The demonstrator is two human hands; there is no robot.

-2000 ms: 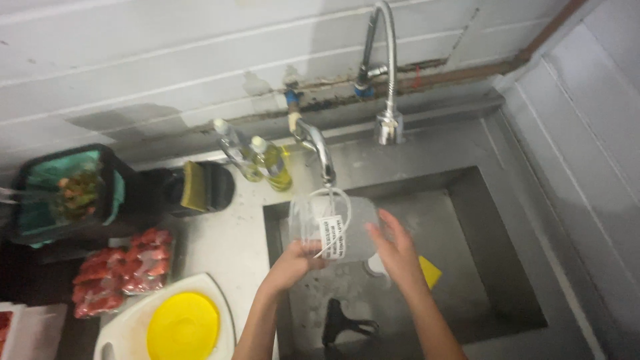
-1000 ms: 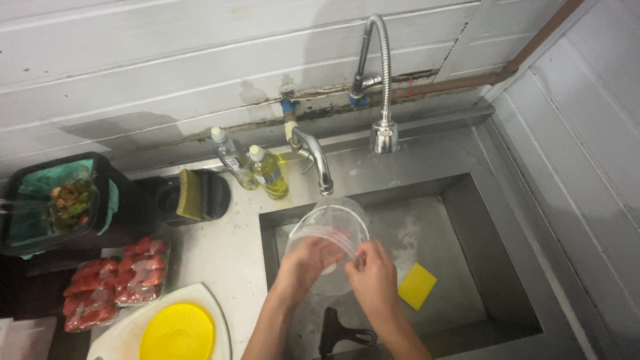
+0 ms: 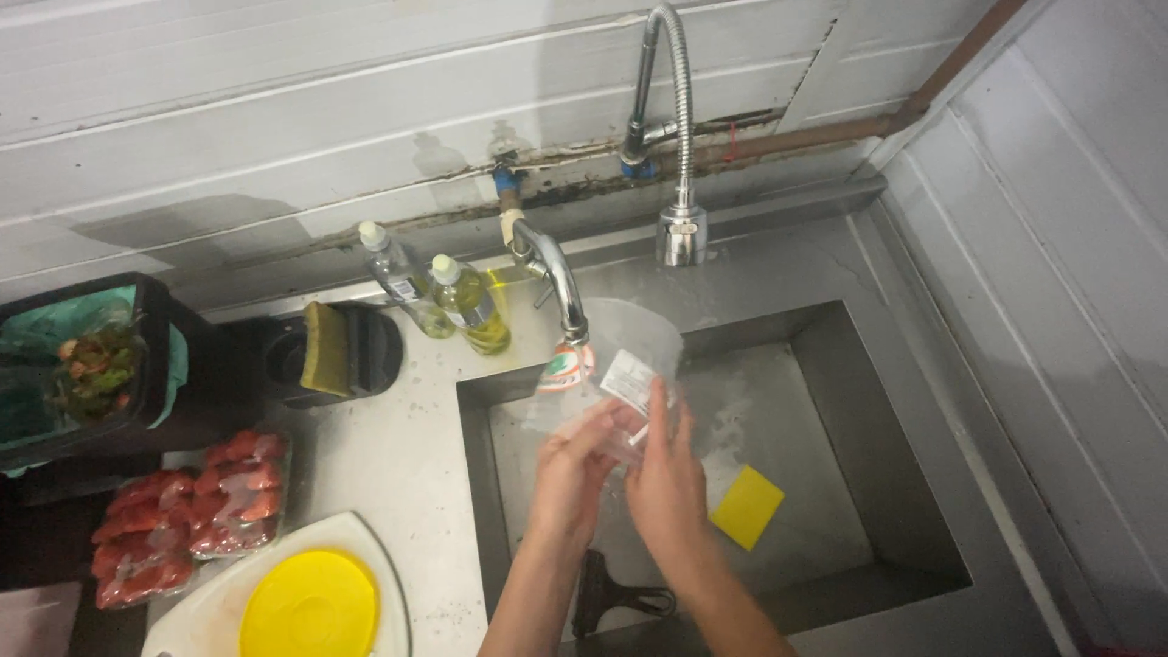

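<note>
Both hands hold a clear plastic container [image 3: 630, 328] under the curved metal tap [image 3: 561, 283], over the left part of the steel sink. Water runs from the spout onto it. My left hand [image 3: 579, 465] grips its near side, and my right hand [image 3: 666, 465] holds it beside a white printed label [image 3: 630, 379]. A round orange and green sticker [image 3: 568, 365] also shows on the plastic. On the sink floor, right of my right hand, lies a yellow sponge [image 3: 748, 506]. A black-handled tool [image 3: 607, 593] lies below, partly hidden by my right forearm.
Two bottles [image 3: 470, 306] stand behind the sink's left corner, beside a black holder with a sponge [image 3: 324, 351]. Farther left are a lined bin [image 3: 146, 365] with scraps and packs of red fruit [image 3: 192, 511]. A yellow lid [image 3: 310, 607] rests on a white board [image 3: 388, 584]. A flexible-hose faucet [image 3: 683, 233] hangs behind.
The container has turned in my hands; its label and round sticker now show, and its wide part lies up beside the spout. Both hands stay on it.
</note>
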